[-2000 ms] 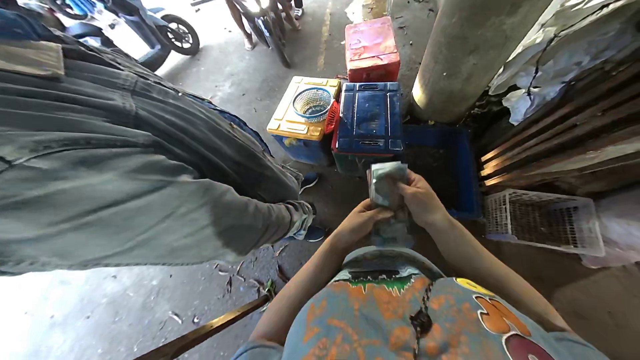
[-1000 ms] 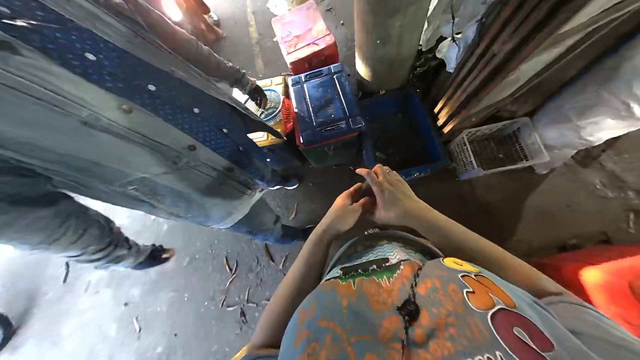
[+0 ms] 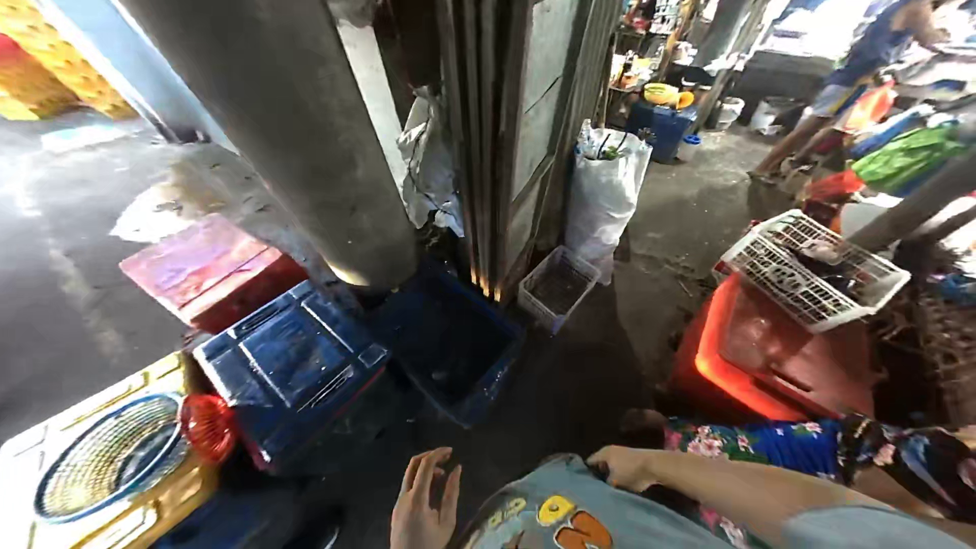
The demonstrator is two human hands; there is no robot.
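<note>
My left hand [image 3: 425, 499] is raised at the bottom centre, fingers apart and slightly curled, with nothing seen in it. Against the side of the grey printed shirt [image 3: 564, 503] lies my right hand [image 3: 627, 467], its fingers partly hidden at the shirt's edge; whether it holds anything is unclear. Ahead of my left hand is a dark blue tub [image 3: 499, 381] on the floor. A blue-lidded cooler box [image 3: 293, 347] stands to its left. Floral fabric [image 3: 770, 450] shows beyond my right forearm.
A yellow box [image 3: 130, 381] bears a round basket [image 3: 57, 476] and touches a red basket [image 3: 210, 428]. Nearby are a red box [image 3: 221, 267], a concrete pillar [image 3: 305, 137], a small crate [image 3: 560, 286] and a white sack [image 3: 606, 191]. A white crate [image 3: 801, 286] rests on an orange-red cooler [image 3: 785, 358]. A person [image 3: 862, 69] stands farther back.
The view has swung right. My hands, together before, are now apart, the right one at the shirt's side. The folded paper-like items seen in them two seconds ago are no longer visible.
</note>
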